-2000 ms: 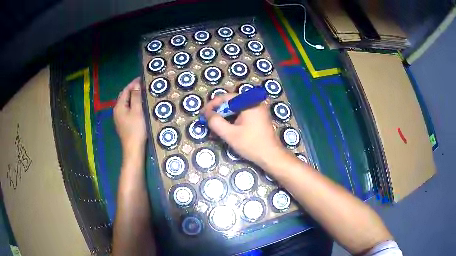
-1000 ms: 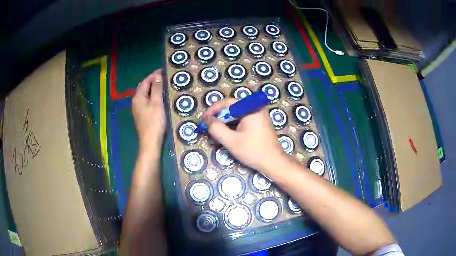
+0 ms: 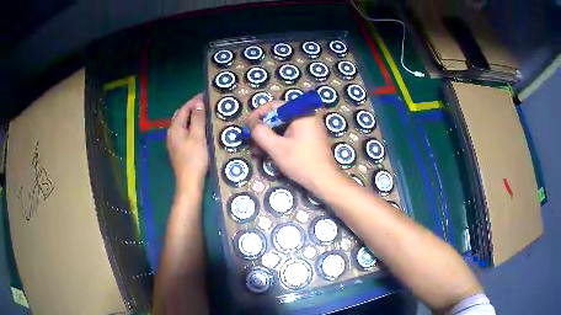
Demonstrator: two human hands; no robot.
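Observation:
A clear plastic tray (image 3: 216, 184) lies in front of me, with rows of round parts (image 3: 289, 73) that have black rims and pale rings. The nearer parts look washed out by glare. My right hand (image 3: 295, 144) holds a blue marker pen (image 3: 298, 109) over the tray. The pen's tip is at a part (image 3: 232, 138) in the left column; whether it touches is hard to tell. My right hand and forearm hide several parts. My left hand (image 3: 189, 138) rests along the tray's left edge, holding nothing, its fingers partly curled.
Stacked trays topped with cardboard stand at the left (image 3: 61, 215) and at the right (image 3: 501, 166), the right one with a red mark. A cardboard pile (image 3: 455, 52) and a white cable (image 3: 403, 46) are at the back right. The green mat (image 3: 178, 80) has coloured tape lines.
The pen tip has moved from a part in the second column to the left column, then up one part there. The view has shifted, so the tray appears further right than at first.

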